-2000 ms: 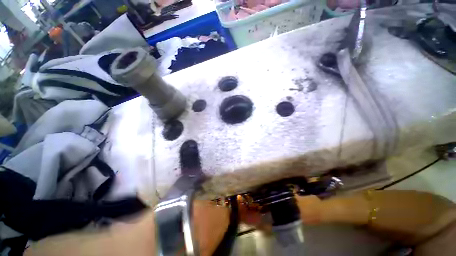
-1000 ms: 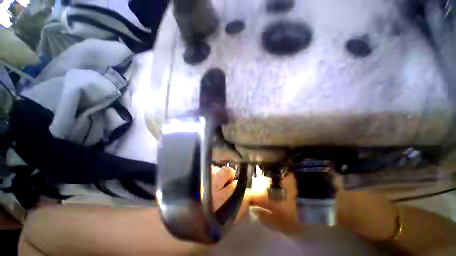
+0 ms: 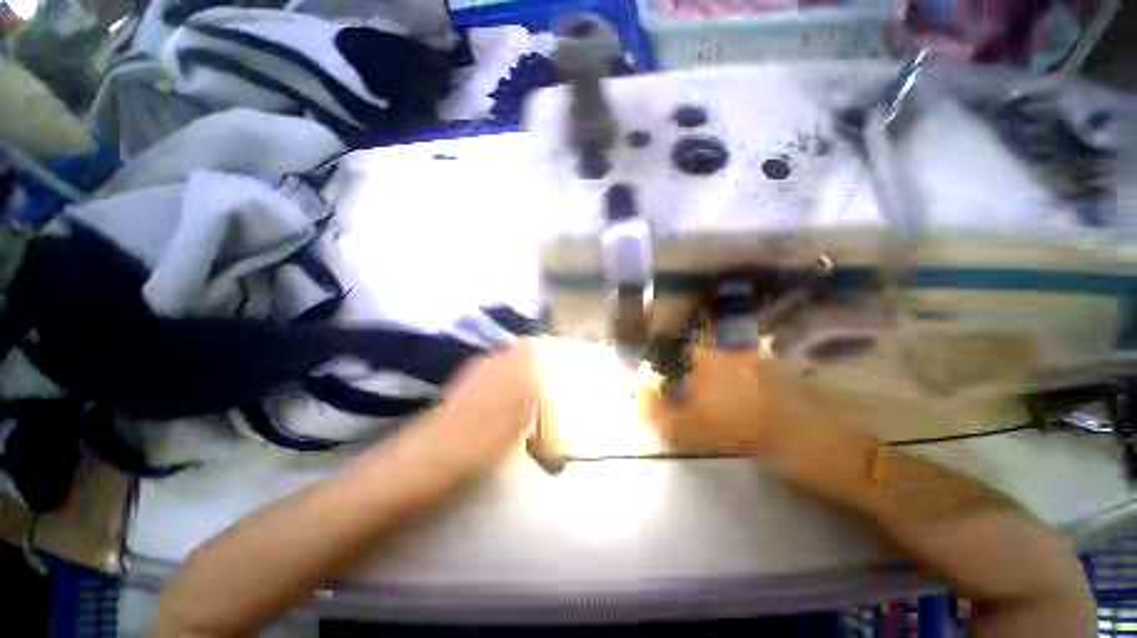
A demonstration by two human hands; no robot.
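Note:
The white machine head (image 3: pixel 810 187) with a blue-green stripe stands at centre right. The brightly lit needle area (image 3: pixel 648 374) lies below its front, between my hands. My left hand (image 3: pixel 530 374) reaches there from the left; glare hides its fingers. My right hand (image 3: pixel 717 405) is bare and blurred, just right of the needle area; its fingers are not clear. Black fabric (image 3: pixel 312 355), joined to bunched pale grey-white cloth (image 3: pixel 225 237), runs from the left to beside my left hand. A small dark piece (image 3: pixel 544 456) lies near the table's front edge below the glare.
The white table (image 3: pixel 412 523) spans the front. Cardboard (image 3: pixel 94 511) shows at its left edge, with blue lattice basket parts (image 3: pixel 77 611) below. Behind the machine are a pale crate (image 3: pixel 761 38) and black and white pieces (image 3: pixel 518 81). A metal part (image 3: pixel 1085 411) sits at the right.
The view has drawn back from the machine head, so the head looks smaller and more of the table and both forearms show. The bunched cloth at the left looks much the same.

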